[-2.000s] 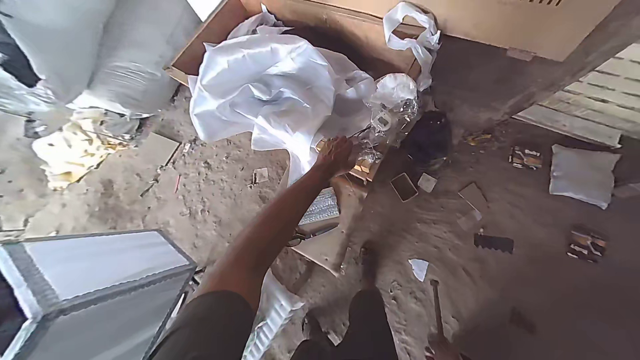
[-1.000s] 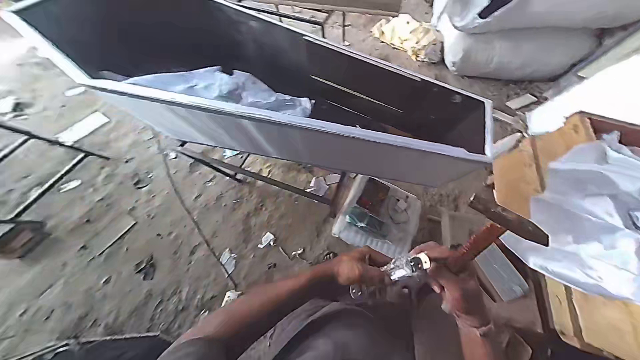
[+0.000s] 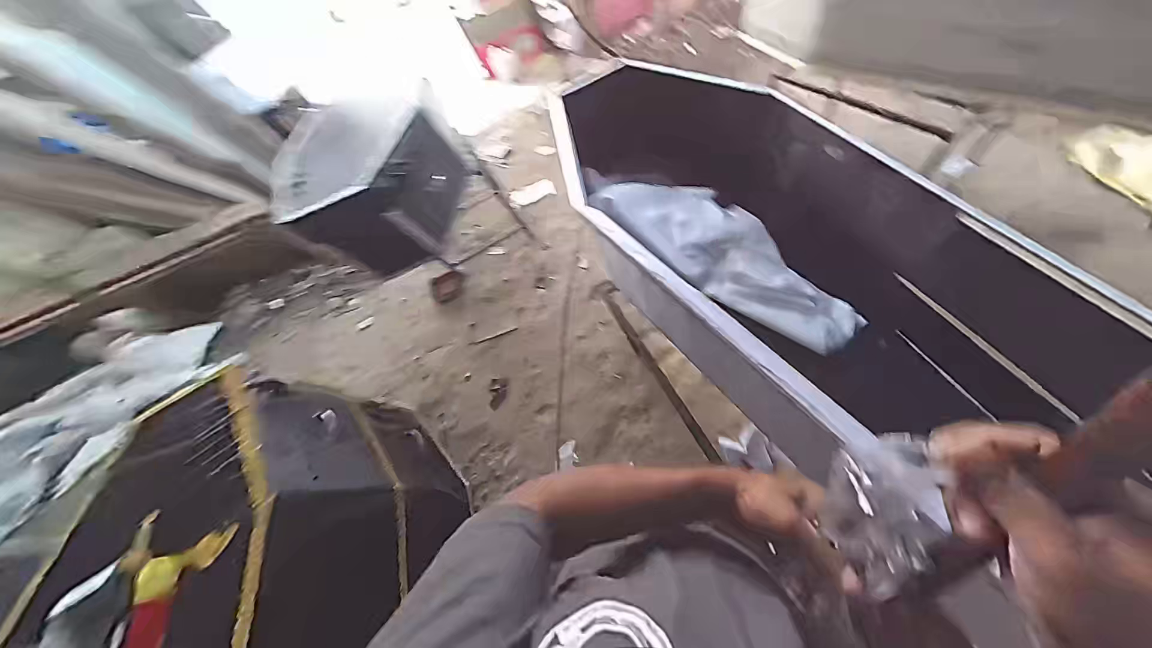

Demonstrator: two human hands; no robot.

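A crumpled clear plastic bag is between my hands at the lower right, blurred by motion. My left hand grips its left side. My right hand is at its right side and is also closed round the reddish-brown handle of a hammer, whose head is out of view. What lies inside the bag cannot be made out. Just beyond my hands stands an open coffin with pale edges and a dark inside. A bluish-white sheet lies crumpled in it, and thin strips lie along its floor.
At the lower left is a dark coffin lid with gold trim and a small red and yellow figure. Another dark box rests on a metal stand beyond. Scraps and a long thin bar lie on the dirt ground.
The view has swung widely. Two seconds ago my left hand reached to clear plastic by a white sheet; one second ago both hands were together at the plastic, with the hammer in my right.
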